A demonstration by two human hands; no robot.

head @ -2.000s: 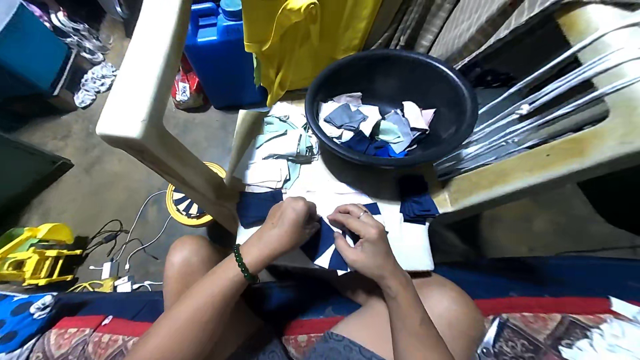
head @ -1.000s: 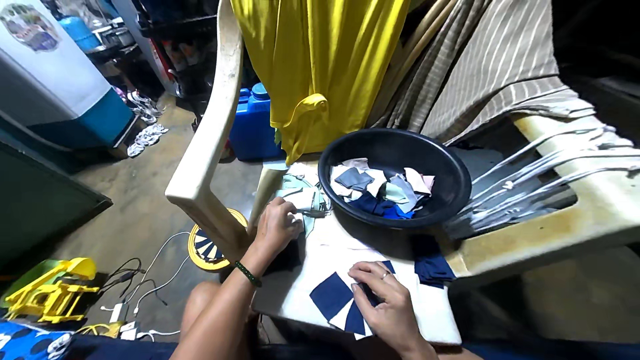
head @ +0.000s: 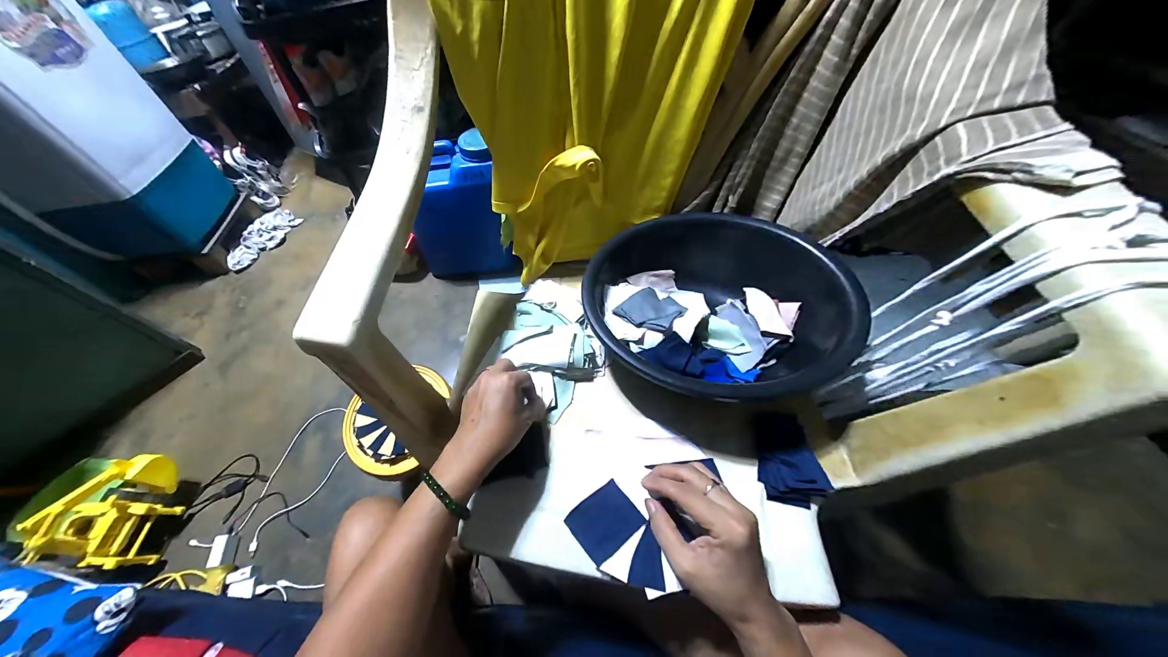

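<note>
On the seat of a cream plastic chair (head: 529,525) lie navy and white fabric pieces (head: 605,523), fanned beside my right hand (head: 707,529). That hand rests over them with bent fingers; whether it pinches one is hidden. My left hand (head: 499,411) is at the seat's left side, its fingers curled by pale green and white scraps (head: 538,342) and a dark metal tool, perhaps scissors (head: 570,371); its grip is unclear. A black plastic basin (head: 730,388) holds mixed fabric scraps (head: 650,310). Folded navy pieces (head: 792,465) lie at the seat's right.
Chair armrests (head: 365,265) rise on both sides, the right one (head: 967,411) wound with white cords (head: 949,319). Yellow cloth (head: 593,109) hangs behind the basin. A blue jug (head: 464,210), a round yellow-rimmed object (head: 388,438), cables and a power strip (head: 222,550) are on the floor.
Two seconds ago both hands were together over the navy pieces. My left hand has moved away to the scraps on the left, leaving a navy piece uncovered. The view has tilted up.
</note>
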